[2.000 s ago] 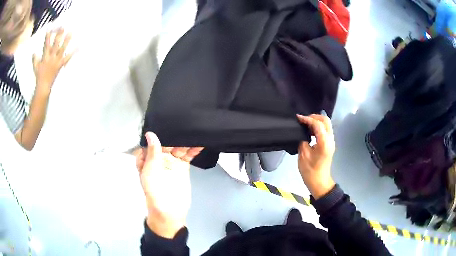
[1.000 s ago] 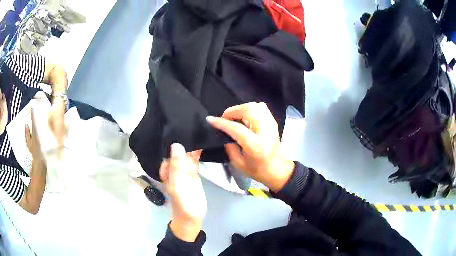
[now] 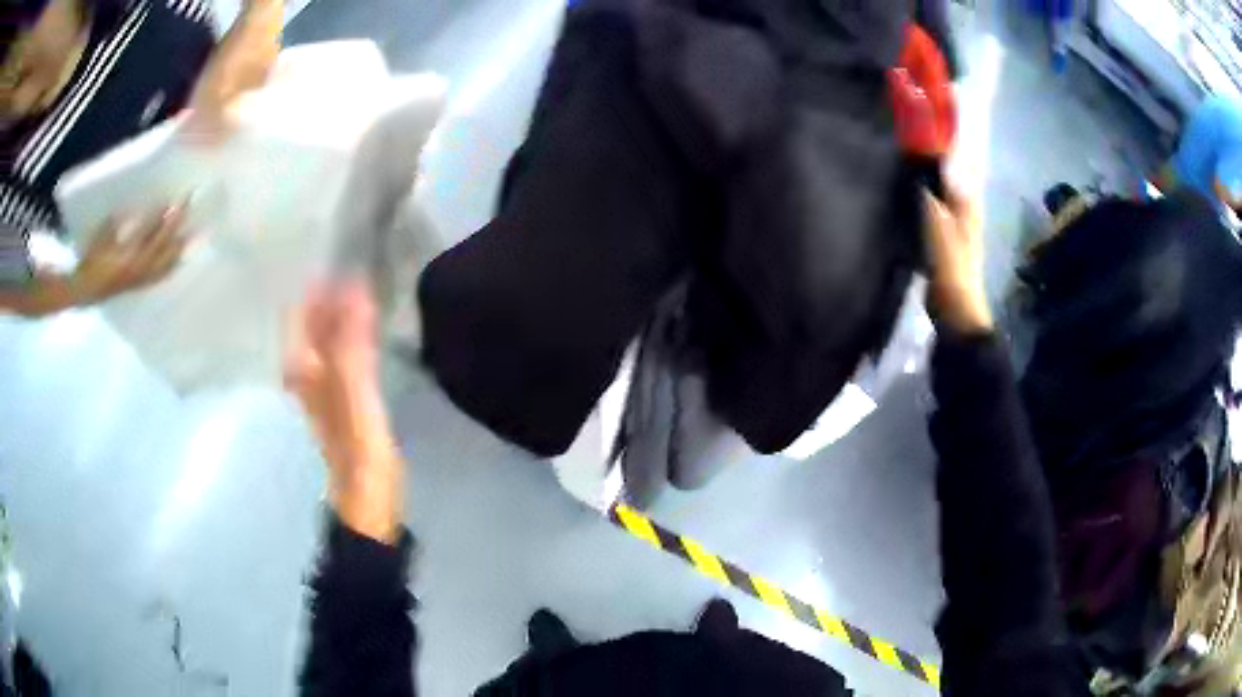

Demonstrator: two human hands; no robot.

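Note:
A large black garment pile hangs in front of me, with two rounded lower ends hanging down. My right hand is at the right edge of the pile, just below a red piece; its fingertips are partly hidden against the dark cloth, so its grip is unclear. My left hand is blurred, left of the pile, in front of the white pieces; I cannot tell whether it touches them. Grey pieces hang below the black pile.
A person in a striped top has both hands at the white pieces on the left. A second dark garment heap stands at the right. Yellow-black tape crosses the grey floor. Another person in blue shows at the right edge.
My hands have let go of the folded black edge and moved apart, left hand towards the white pieces, right hand to the pile's right side. The co-worker's white pieces are now raised and spread.

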